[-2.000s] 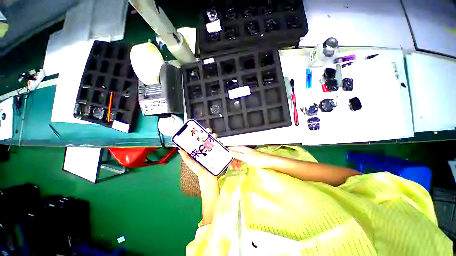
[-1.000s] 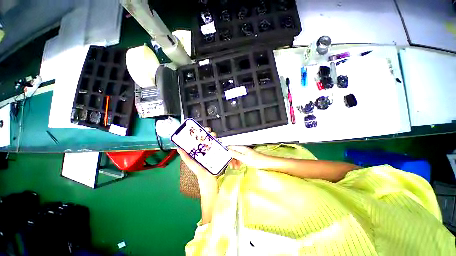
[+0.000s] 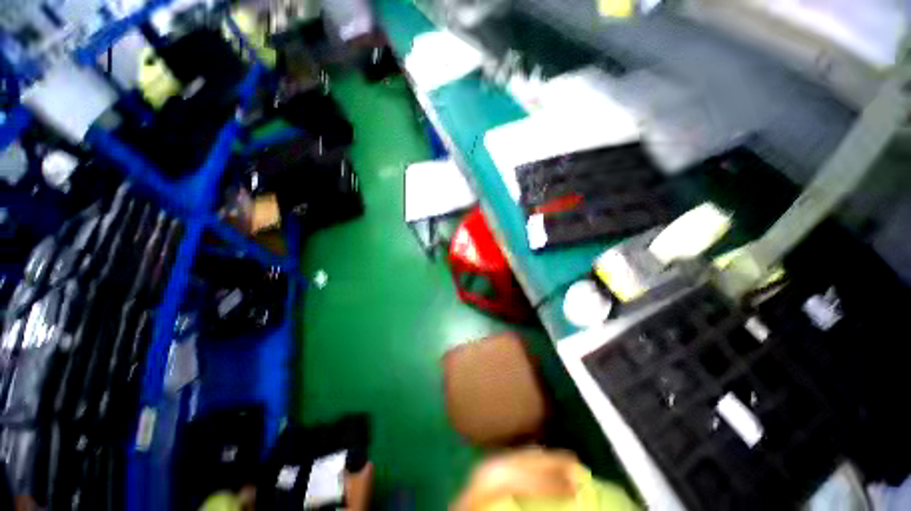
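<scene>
The view is strongly blurred. A skin-coloured and yellow shape (image 3: 524,474), probably part of my left arm or hand, is cut off by the bottom edge; no fingers show. My right hand is not in view. The phone does not show. A black foam compartment tray (image 3: 664,384) with a white label lies on the bench at the lower right. Another black tray (image 3: 599,195) with an orange-red stick lies farther along the bench.
A tape dispenser (image 3: 639,264) and a round white item (image 3: 586,303) lie between the trays. A lamp arm (image 3: 834,185) crosses at right. A red stool (image 3: 481,264) and brown seat (image 3: 494,389) stand beside the bench. Blue racks (image 3: 180,299) stand left. Another hand (image 3: 357,487) shows at bottom.
The view has swung left and tilted. The racks and more green floor have come in; the phone, the hands holding it and the loose parts have left the view.
</scene>
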